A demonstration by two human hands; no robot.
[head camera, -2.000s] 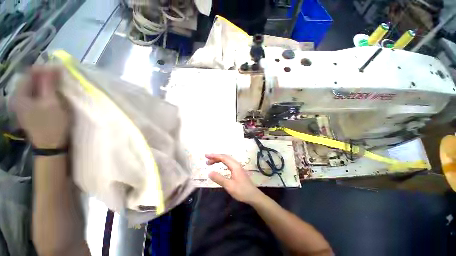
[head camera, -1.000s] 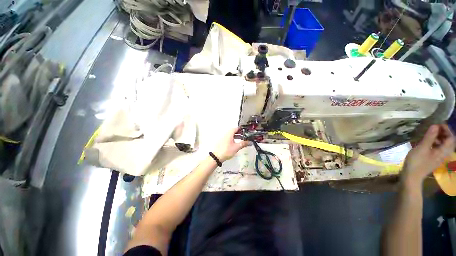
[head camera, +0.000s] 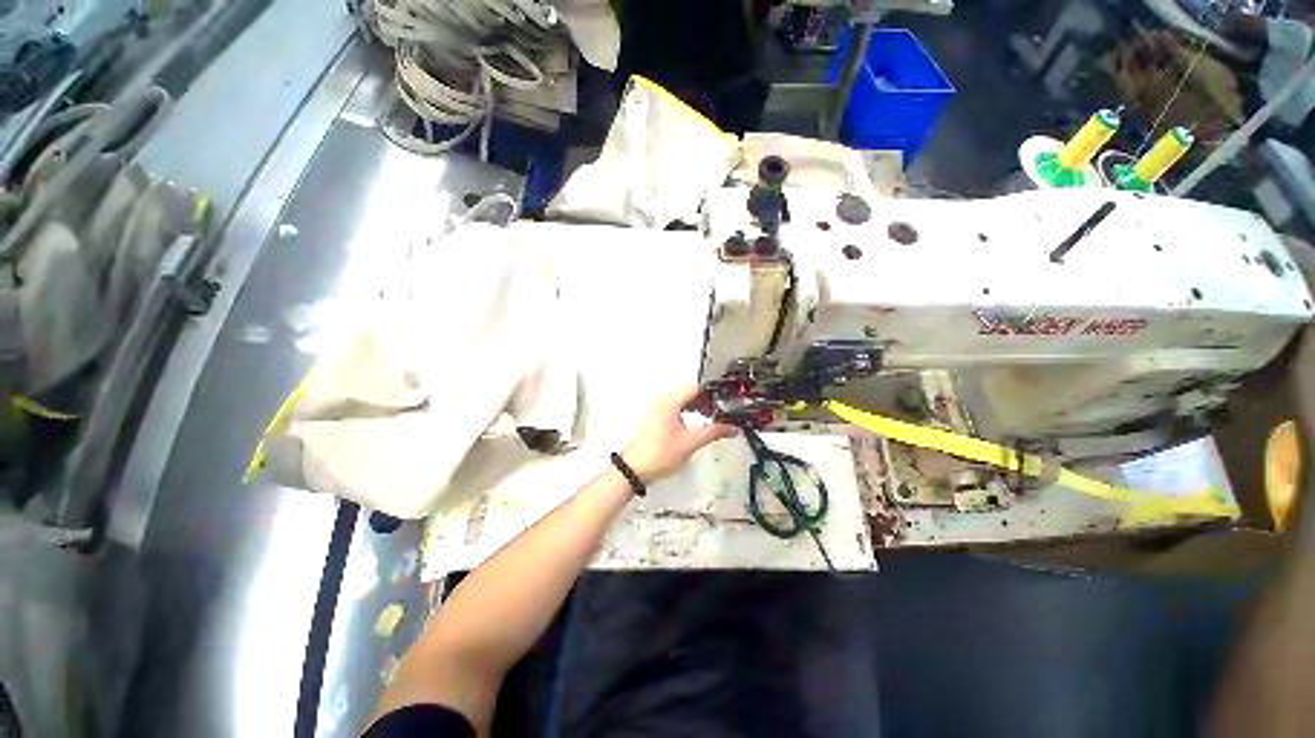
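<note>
My left hand (head camera: 672,438) is at the needle area (head camera: 743,397) under the machine head, fingertips against the dark metal parts; whether it grips anything is unclear. My right hand is out of the picture; only a blurred forearm (head camera: 1276,649) shows at the right edge. The industrial sewing machine (head camera: 1038,303) is off-white with red lettering. Yellow binding tape (head camera: 937,437) runs from the right across the bed to the needle area. Dark-handled scissors (head camera: 786,493) lie just right of my left hand. A cream canvas bag (head camera: 418,382) with a yellow edge lies crumpled left of the machine.
Another cream piece with yellow edging (head camera: 649,159) is behind the table. Looped webbing straps (head camera: 433,79) are heaped at the back left, grey-beige bags (head camera: 72,289) at far left. Yellow thread cones (head camera: 1089,140), a blue bin (head camera: 894,98) and an orange-yellow tape roll (head camera: 1281,473) also show.
My left hand has let go of the bag, now lying on the left, and moved to the needle area. My right hand has moved right, past the tape roll, out of the picture.
</note>
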